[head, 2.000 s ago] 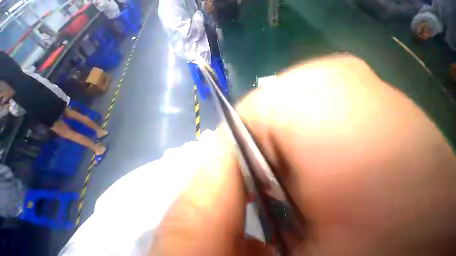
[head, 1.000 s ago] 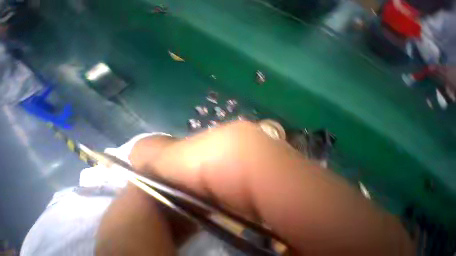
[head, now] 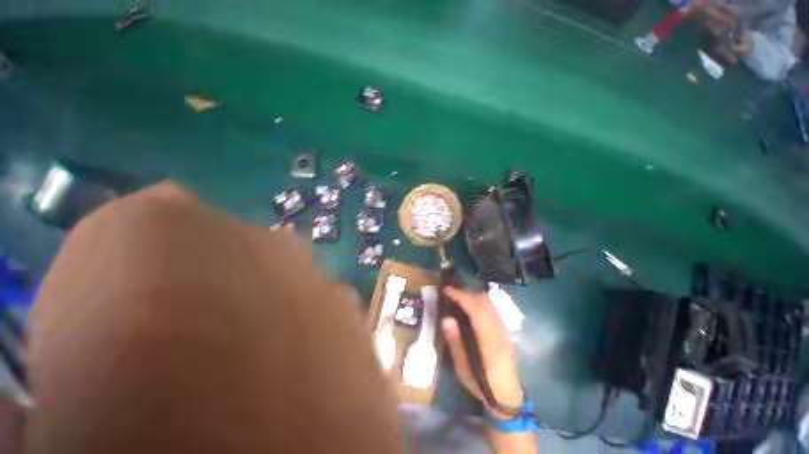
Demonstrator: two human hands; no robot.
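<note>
My right hand, with a blue wrist strap, holds a black-handled soldering iron. The iron's metal end reaches the lower rim of a small round dish with pale filling. A tan work block lies left of this hand. A small dark module sits on it between two long white pads. My left hand is very close to the camera, large and blurred, and covers the lower left. Its fingertips and anything in it cannot be made out.
Several small dark modules lie left of the dish. A dark two-part object stands right of it. A crumpled white tissue lies by my right hand. A solder spool is at left, ribbed black trays at right. Another person's hand shows upper right.
The view has swung from the aisle to the green bench. The tweezers seen in my near hand earlier no longer show. My right hand with the iron, the block and the trays are now visible.
</note>
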